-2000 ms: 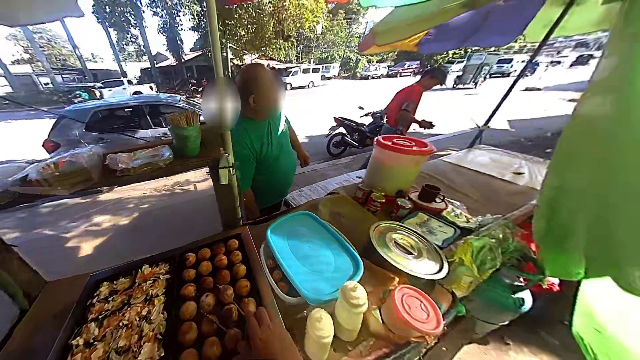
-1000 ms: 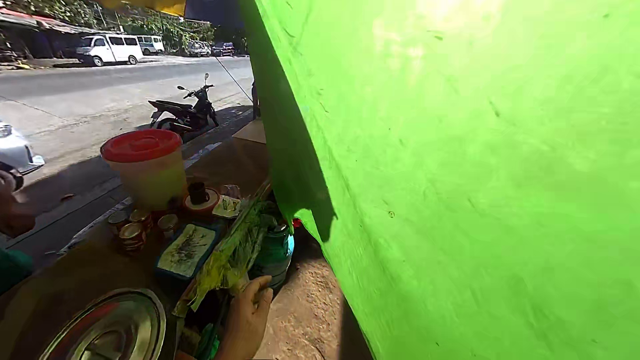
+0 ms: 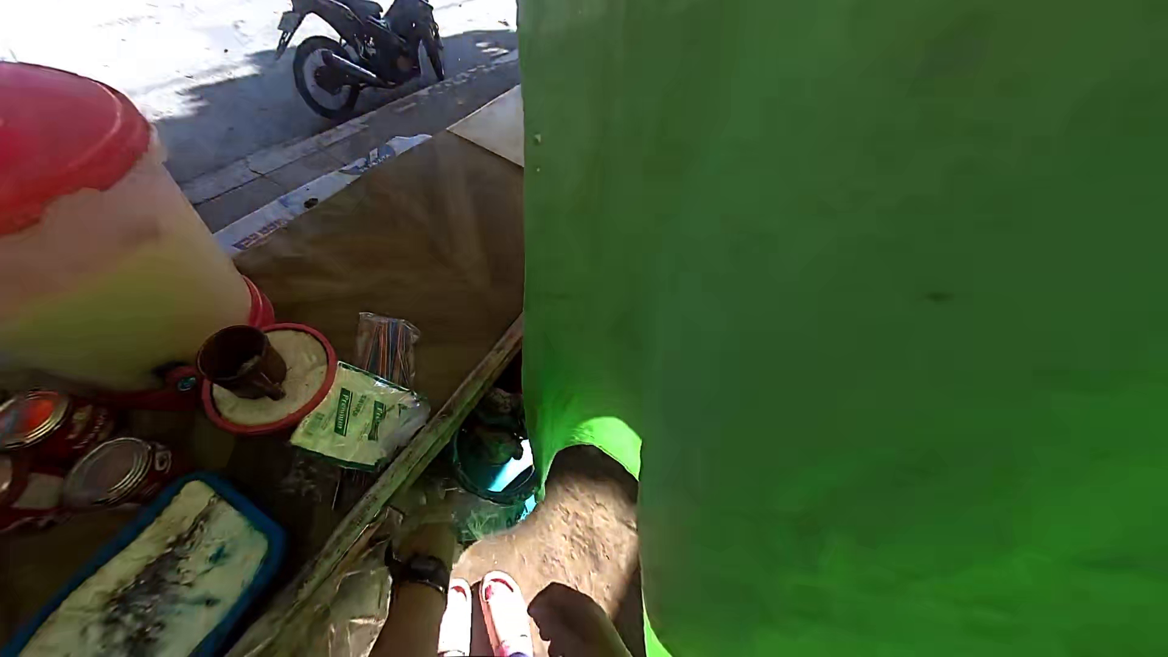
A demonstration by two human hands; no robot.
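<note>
My left hand (image 3: 427, 531), with a dark watch on its wrist, reaches past the wooden table edge among clear plastic bags (image 3: 351, 593); its fingers are hidden or blurred. Just beyond it, under the table edge, is a teal bucket (image 3: 497, 470) with a dark thing in it. My right hand (image 3: 568, 616), in shadow at the bottom, looks curled beside the green cloth sheet (image 3: 821, 319); whether it holds anything is not clear. On the table are a white packet with green print (image 3: 360, 418), a red-rimmed tub (image 3: 297, 383) with a brown mug (image 3: 242, 360) on its lid, and bagged straws (image 3: 388, 347).
A large red-lidded drink container (image 3: 82, 265), several cans (image 3: 114, 470) and a blue-rimmed tray (image 3: 164, 575) stand at left. The green sheet hangs over the right half. My shoes (image 3: 502, 607) are on the dirt ground. A motorcycle (image 3: 365, 55) is parked by the kerb.
The view has turned right and down. My left hand has gone down past the table edge, my right hand has come into view at the bottom, and the green sheet now looks darker.
</note>
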